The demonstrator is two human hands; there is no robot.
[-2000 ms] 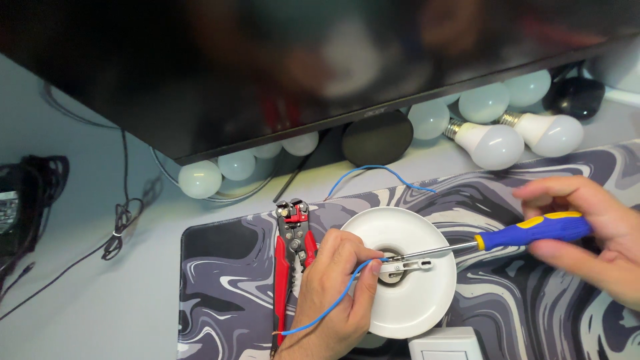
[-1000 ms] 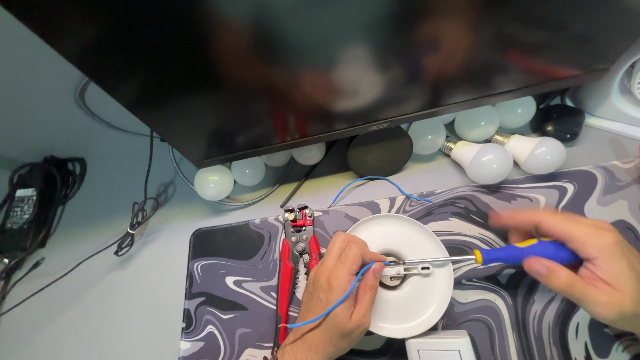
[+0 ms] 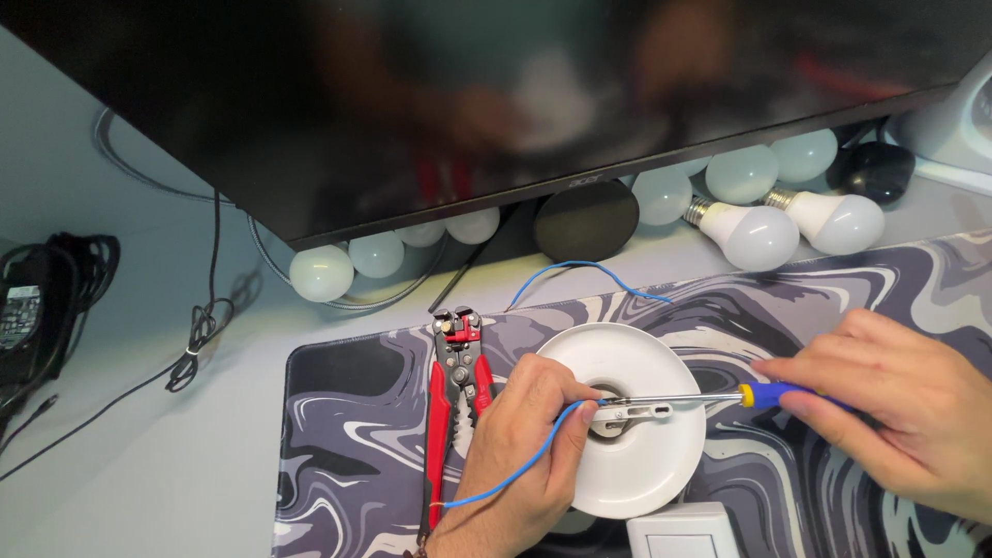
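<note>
My left hand (image 3: 527, 449) pinches a blue insulated wire (image 3: 518, 470) at the centre of a white round lamp holder base (image 3: 639, 457). The wire's other end, with bare copper, lies over the wrist side, above a red handle. My right hand (image 3: 891, 403) holds the blue and yellow handle of a screwdriver (image 3: 763, 394) between thumb and fingers. Its metal shaft runs left across the base, with the tip at the fitting beside my left fingertips; the exact contact is hidden. A white metal bracket (image 3: 632, 415) spans the base's central opening.
Red-handled wire strippers (image 3: 459, 380) lie left of my left hand. A white wall switch (image 3: 682, 535) sits below the base. Another blue wire (image 3: 577, 263) lies behind it. Several bulbs (image 3: 756, 236) stand beneath a monitor (image 3: 465, 116). Black cables (image 3: 203, 329) and an adapter (image 3: 23, 310) are at left.
The fingers of my right hand have shifted around the screwdriver handle, which now shows less yellow. My left hand keeps its pinch on the blue wire.
</note>
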